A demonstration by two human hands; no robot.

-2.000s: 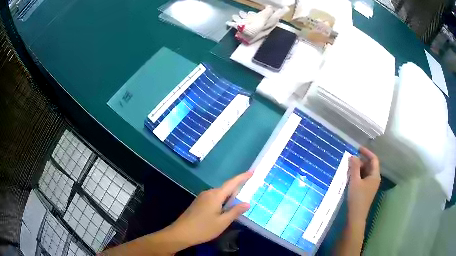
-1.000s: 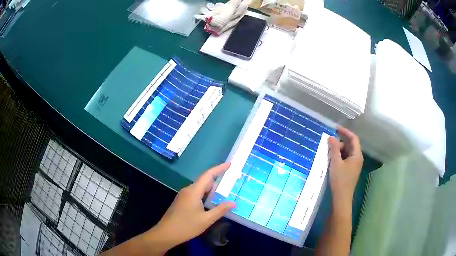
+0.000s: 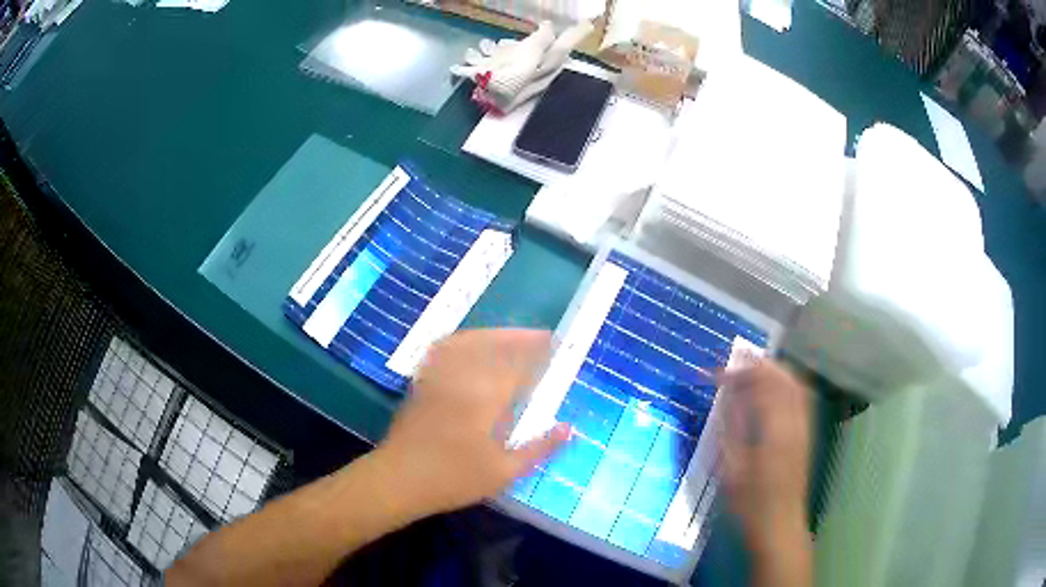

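A blue cell layer point(image 3: 660, 344) with a white strip along two opposite edges lies on a pale sheet whose border shows around it, at the table's near edge. My left hand point(image 3: 476, 407) is blurred over its left strip, fingers spread, thumb over the cells. My right hand point(image 3: 763, 430) is blurred over its right strip, fingers bent. Whether either hand touches or grips the layer cannot be told. Spare blue cell layers point(image 3: 401, 275) lie in a pile to the left, on a green-tinted plate point(image 3: 258, 247).
A white sheet stack point(image 3: 757, 172), a rounded film pile point(image 3: 918, 264) and a pale-green stack point(image 3: 918, 482) stand at right. A smartphone point(image 3: 566, 117) and work gloves point(image 3: 525, 67) lie behind. Clear sheets point(image 3: 384, 57) lie farther back. A mesh rack point(image 3: 161, 447) is below left.
My left hand has moved up and inward over the left strip. My right hand has come inward from the right edge, its fingers now over the layer.
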